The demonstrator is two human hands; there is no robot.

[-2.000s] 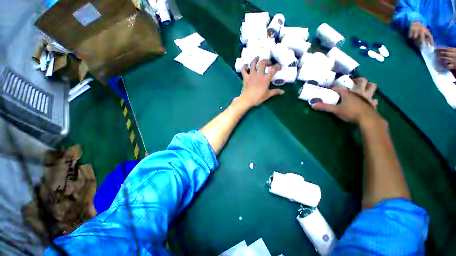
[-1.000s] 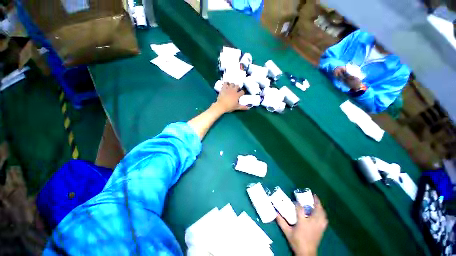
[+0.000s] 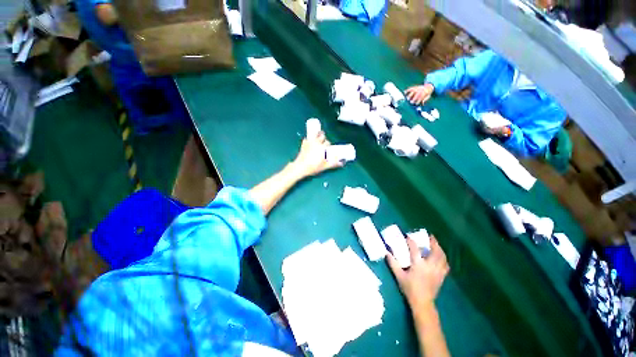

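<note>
My left hand (image 3: 315, 155) is over the bench with two white cylindrical units at its fingers, one upright-looking unit (image 3: 313, 128) and one lying unit (image 3: 341, 153). My right hand (image 3: 422, 268) rests at the near right on two white units, one (image 3: 396, 245) under the thumb side and one (image 3: 420, 241) at the fingers. Another unit (image 3: 369, 238) lies just left of them, and one more (image 3: 360, 199) lies above. A heap of units (image 3: 376, 111) sits on the dark middle strip (image 3: 446, 209). A fanned stack of white sheets (image 3: 331, 298) lies near my lap.
A large brown carton (image 3: 183, 45) stands at the far left of the green bench (image 3: 230, 132). A blue stool (image 3: 136, 226) is at my left. A person in blue (image 3: 516, 104) reaches over the far side. A black parts tray (image 3: 605, 300) is at the right.
My left hand has drawn back from the heap with two units. My right hand stays at the near units. The person opposite has stretched a hand toward the heap.
</note>
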